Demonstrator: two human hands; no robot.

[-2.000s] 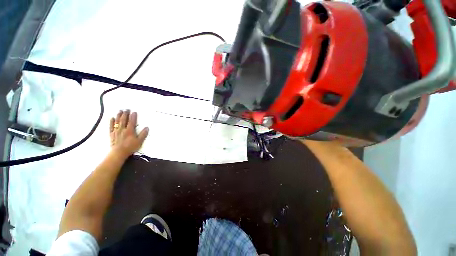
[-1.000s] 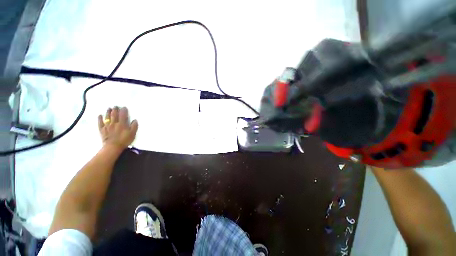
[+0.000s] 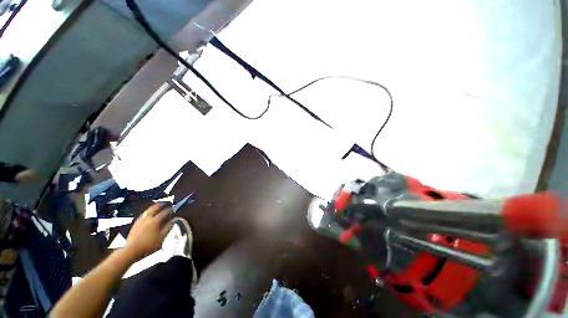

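The red and black cloth cutting machine point(image 3: 436, 273) stands at the lower right, with its silvery base plate point(image 3: 317, 213) by the near edge of the lay. White marker paper point(image 3: 448, 81) covers the lay. My left hand point(image 3: 152, 225) is at the lower left among white and navy offcuts point(image 3: 115, 222). A dark pointed scrap lies at its fingertips; whether the hand grips it cannot be told. My right hand is not in view.
The black power cord point(image 3: 391, 109) loops over the paper to the machine. A dark and silver clamp point(image 3: 194, 97) lies on the lay's far left edge. The dark table top point(image 3: 249, 199) shows in front. Another person's hand point(image 3: 25, 176) shows at the left edge.
The view has turned towards the left. My left hand has left the paper and moved to the offcuts. The machine shows lower, and my right forearm has gone out of view.
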